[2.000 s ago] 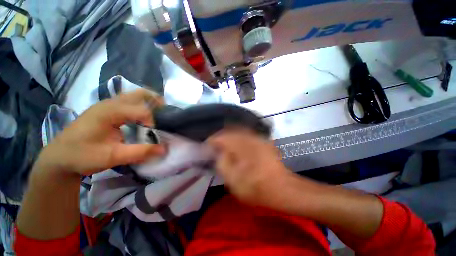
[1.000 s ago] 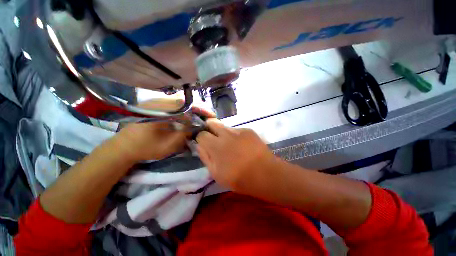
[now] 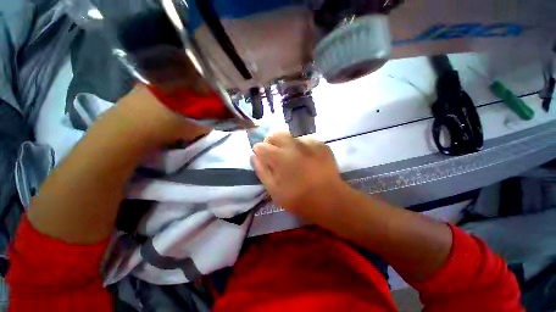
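Note:
A light grey garment panel (image 3: 201, 241) with dark grey bands lies bunched on the machine table's front edge and hangs over it. My right hand (image 3: 299, 167) has its fingers closed on the panel's edge, just in front of the needle area. My left hand (image 3: 167, 122) lies on the cloth left of the needle, and its fingers are partly hidden behind the machine head (image 3: 274, 36). The grey cylindrical attachment (image 3: 300, 114) hangs right of the needle. The presser foot is too blurred to make out.
Black-handled scissors (image 3: 457, 125) lie right of the machine, with a green-handled screwdriver (image 3: 512, 100) beyond. A ruler strip (image 3: 420, 173) runs along the front edge. Dark grey cloth (image 3: 100, 67) is heaped at left. More fabric (image 3: 512, 228) lies below at right.
The cloth and both hands have moved from in front of the machine up to the needle area. My left hand has gone further behind the head. The view has moved closer to the head.

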